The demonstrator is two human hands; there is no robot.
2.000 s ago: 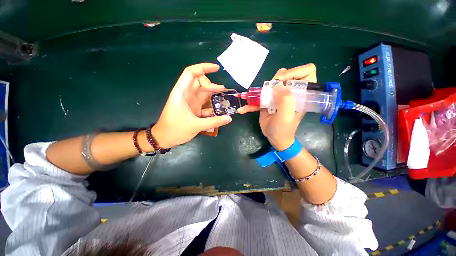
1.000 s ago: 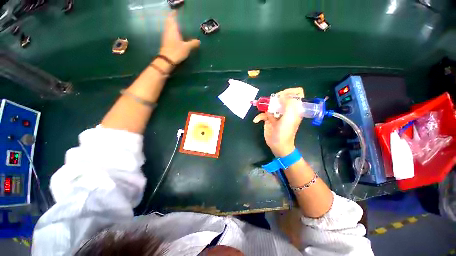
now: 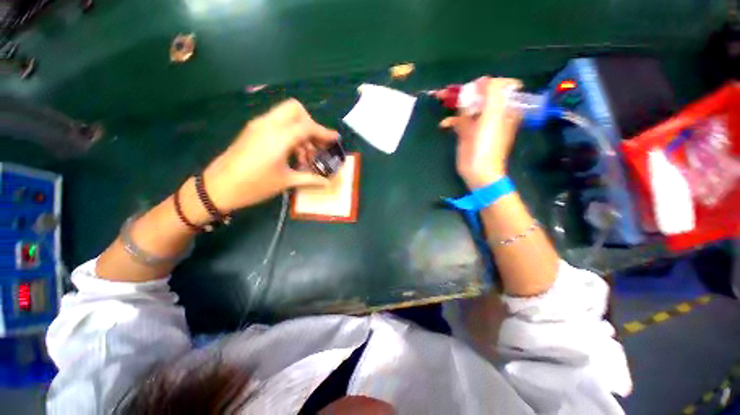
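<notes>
My left hand holds a black smartwatch housing between thumb and fingers, above a white pad in an orange-brown frame. The housing is blurred and its inside cannot be made out. My right hand holds the dispensing syringe, its red front end pointing left and its blue cap at the right. The needle tip is blurred, near the right edge of the white wiping paper. The syringe and the housing are apart.
A blue-grey dispenser controller stands at right, beside a red bin with a white bottle. A blue control box stands at far left. A watch part lies at the upper left. A white cable runs from the pad.
My left hand has come back from the far side and now holds a housing over the pad. My right hand still holds the syringe. The view has shifted and blurred.
</notes>
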